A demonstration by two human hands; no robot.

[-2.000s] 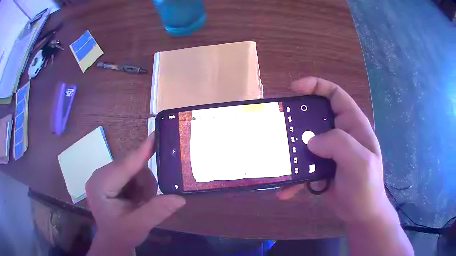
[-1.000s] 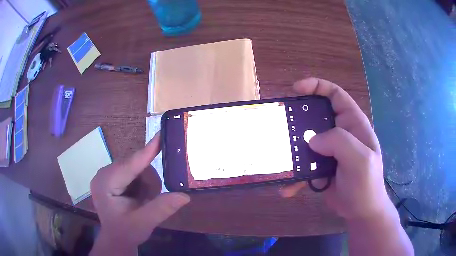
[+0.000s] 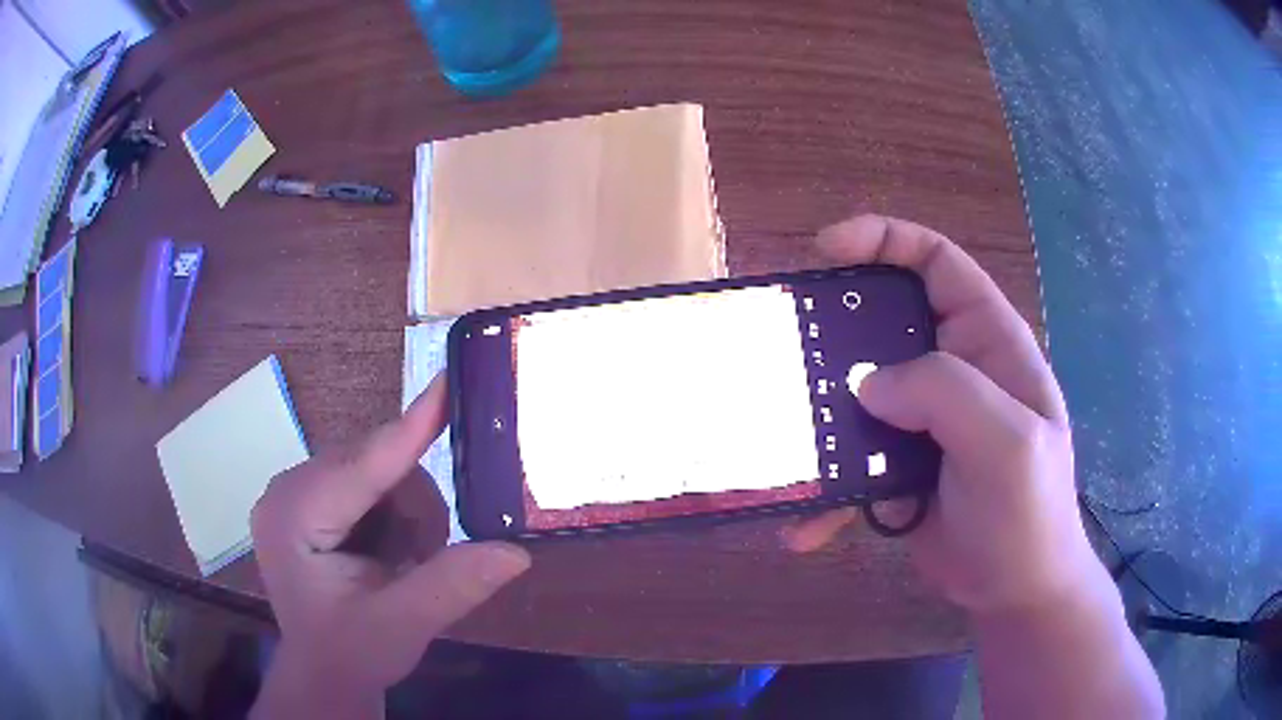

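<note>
A black smartphone [image 3: 668,408] is held sideways above the desk. Its screen shows a camera view of a bright white sheet on a reddish ground. My left hand [image 3: 352,563] grips its left end between thumb and fingers. My right hand [image 3: 984,422] grips its right end, with the thumb over the white shutter button. A dark ring strap hangs below the right end. Under the phone lies a white sheet [image 3: 426,363], mostly hidden; only its left edge shows. Just beyond is a form book with a tan cover [image 3: 570,211].
On the brown desk [image 3: 844,127] are a teal cup [image 3: 489,42], pen [image 3: 326,189], blue-and-yellow card [image 3: 228,145], purple stapler [image 3: 170,312], pale yellow pad [image 3: 232,461] and keys [image 3: 101,180]. Strips and booklets line the left edge. Black fan parts [image 3: 1258,640] stand at lower right.
The phone first moved slightly right, then slightly back left, still in both hands. The desk things have shifted a little left and up in the view. The sheet sits slightly differently on the screen.
</note>
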